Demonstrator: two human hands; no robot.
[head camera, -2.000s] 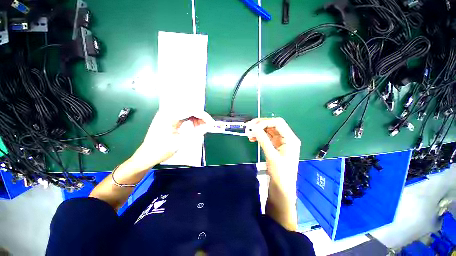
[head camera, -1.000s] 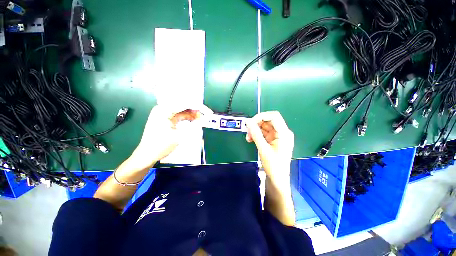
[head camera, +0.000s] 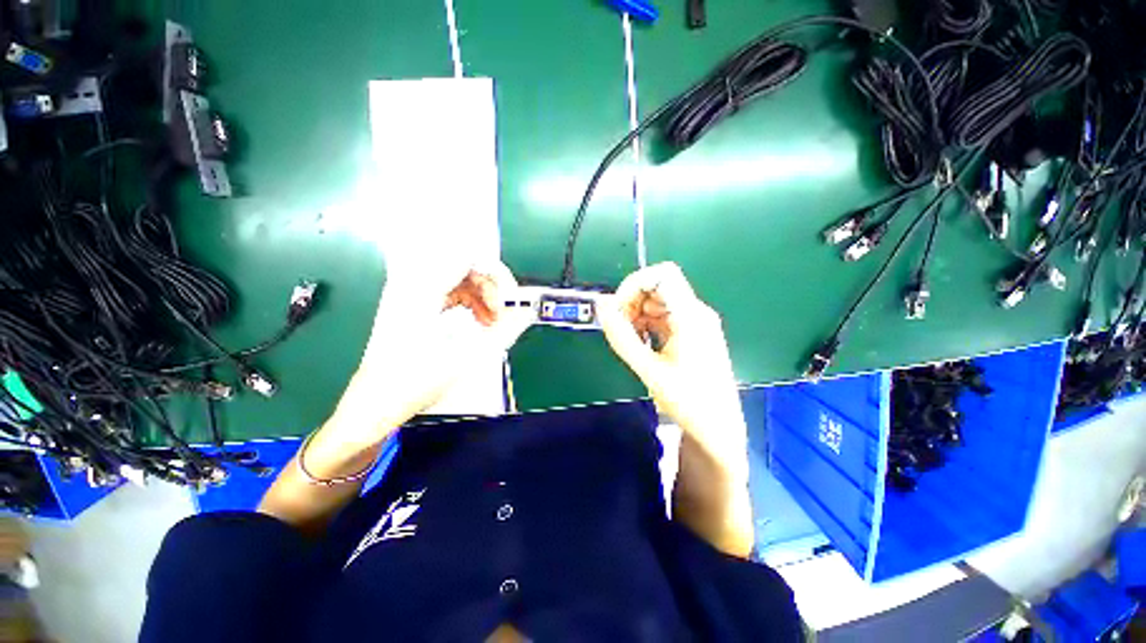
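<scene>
A connector module (head camera: 567, 309) with a silver-grey faceplate and a blue port is held level between my hands, its face towards me. My left hand (head camera: 463, 314) grips its left end and my right hand (head camera: 660, 324) grips its right end. Both hands are bare and overexposed, so a small label in the fingers cannot be made out. The black cable (head camera: 584, 207) leaves the module's back and runs to a tied oval bundle (head camera: 735, 94). A long white sheet (head camera: 434, 163) lies on the green mat, partly under my left hand.
Tangled black cable assemblies (head camera: 1024, 88) lie at the right, with plugs towards me. Another heap (head camera: 76, 289) lies at the left, near faceplate modules (head camera: 199, 126). A blue-handled tool (head camera: 635, 9) is cut off at the top edge. Blue bins (head camera: 974, 465) stand below the bench edge.
The module's face has turned more into view, and both hands still hold its ends. The view has shifted slightly, moving the sheet and the blue tool in the picture.
</scene>
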